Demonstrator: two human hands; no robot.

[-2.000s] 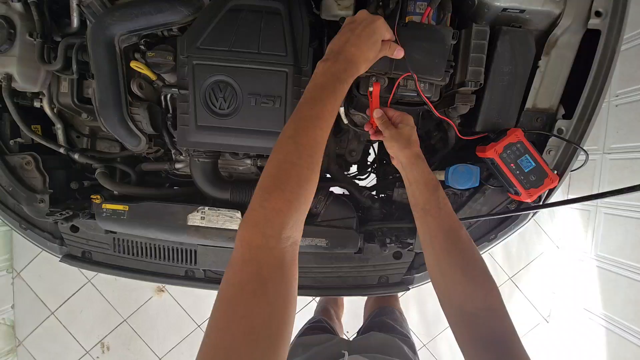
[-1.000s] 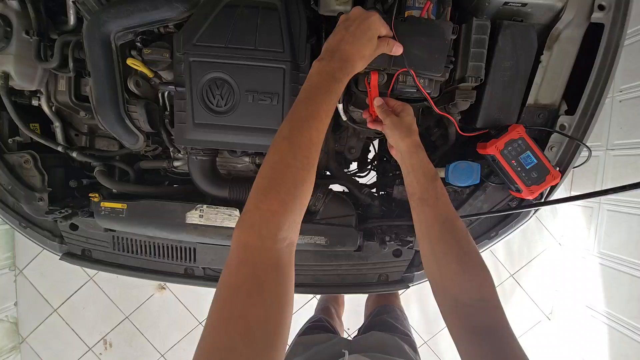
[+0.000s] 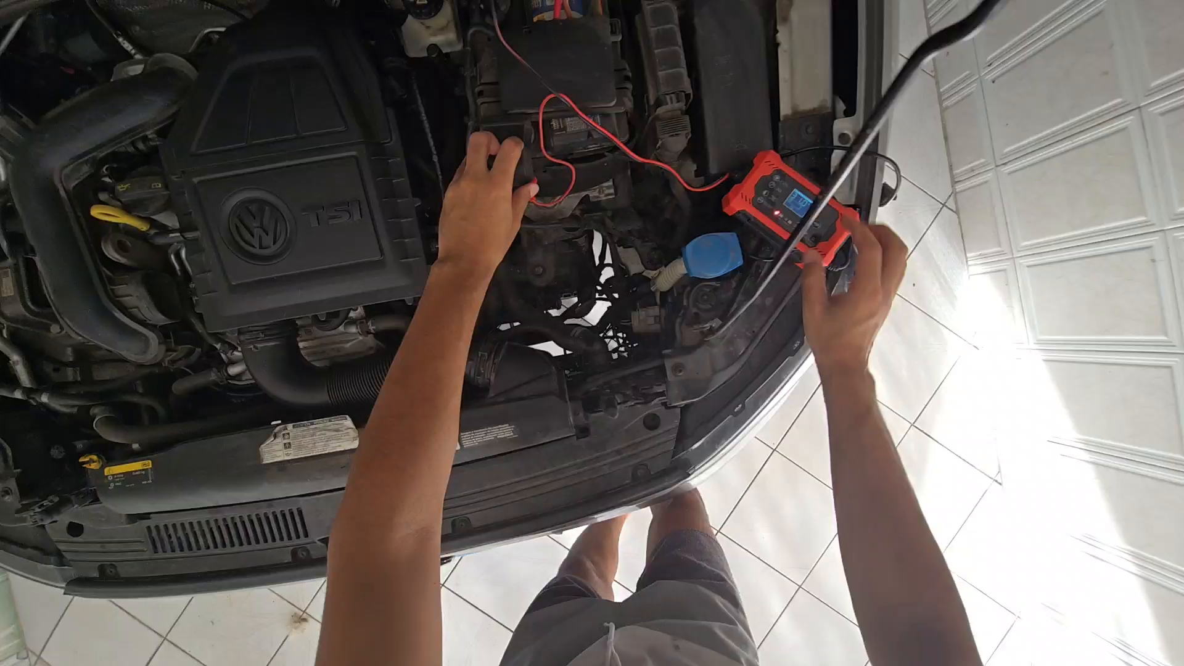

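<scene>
A red and black battery charger (image 3: pixel 782 208) with a lit display rests at the right front of the engine bay. My right hand (image 3: pixel 851 301) has its thumb and fingers around the charger's lower right end. Over on the left, my left hand (image 3: pixel 486 199) is beside the battery area, its fingers bent over a dark part. A bit of red shows at its thumb tip; the hand hides what it touches. From there a red cable (image 3: pixel 601 134) loops and runs to the charger. A thin dark cable (image 3: pixel 518 55) crosses the black battery cover (image 3: pixel 560 65).
The engine cover (image 3: pixel 296 194) fills the left side. A blue reservoir cap (image 3: pixel 712 254) sits left of the charger. The hood prop rod (image 3: pixel 865 143) passes over the charger. Below runs the car's front edge (image 3: pixel 592 509), with white floor tiles (image 3: pixel 795 481) beyond.
My right hand has left the red clamp and reached right to the charger. My left hand has come down from the battery cover to where the clamp was. The view has turned.
</scene>
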